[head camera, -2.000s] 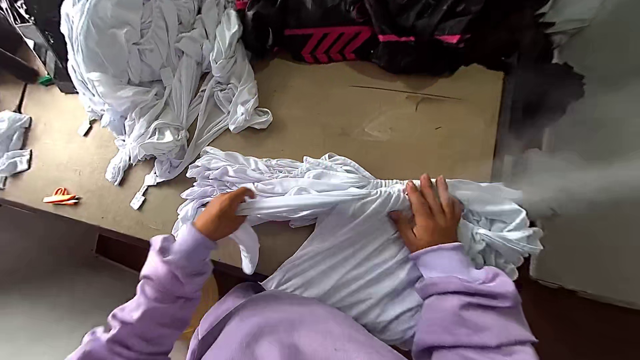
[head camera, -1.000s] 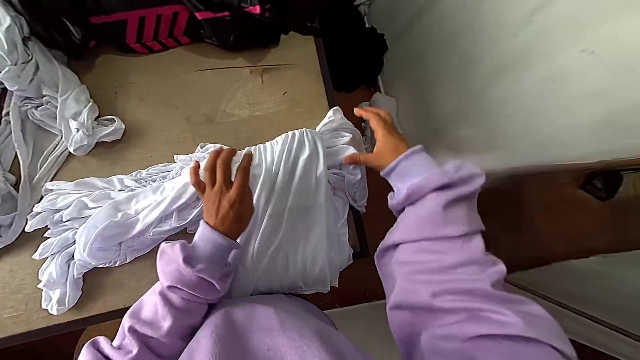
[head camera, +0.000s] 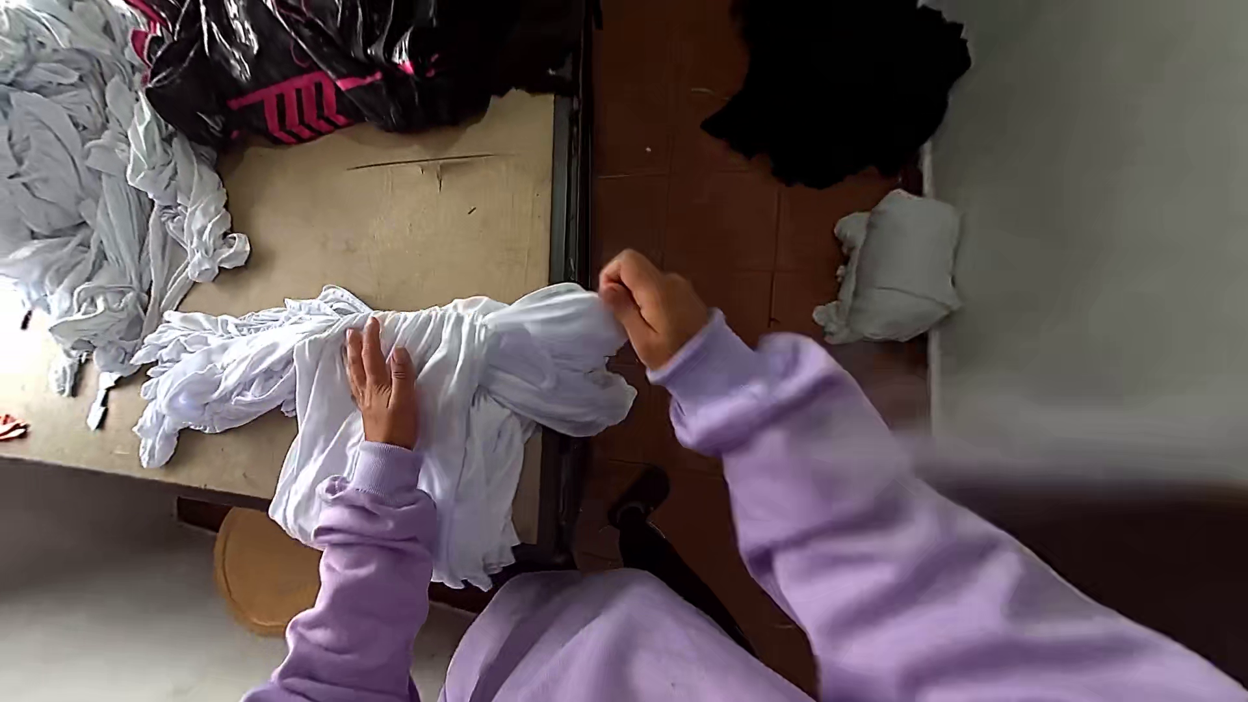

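Note:
A gathered bundle of white cloth (head camera: 439,341) lies across the near right corner of the table, with part of it draping over the front edge. My left hand (head camera: 385,385) rests flat on top of the bundle, its fingers somewhat apart and pointing away from me. At the bundle's right end, beyond the table's side edge, my right hand (head camera: 651,304) is closed on a puffed part of the cloth. The cloth is wrapped in folds around the bundle's middle, and its loose ends fan out to the left.
White garments with tags (head camera: 78,185) are heaped at the table's left. A black plastic bag with pink print (head camera: 322,83) lies at the back. Right of the table (head camera: 390,219), black cloth (head camera: 838,88) and a white bundle (head camera: 897,268) are on the tiled floor. A round stool (head camera: 263,570) stands below.
My right hand, raised with its fingers spread a second ago, has closed on the cloth's right end. The cloth is now wrapped around the bundle. The view has shifted right.

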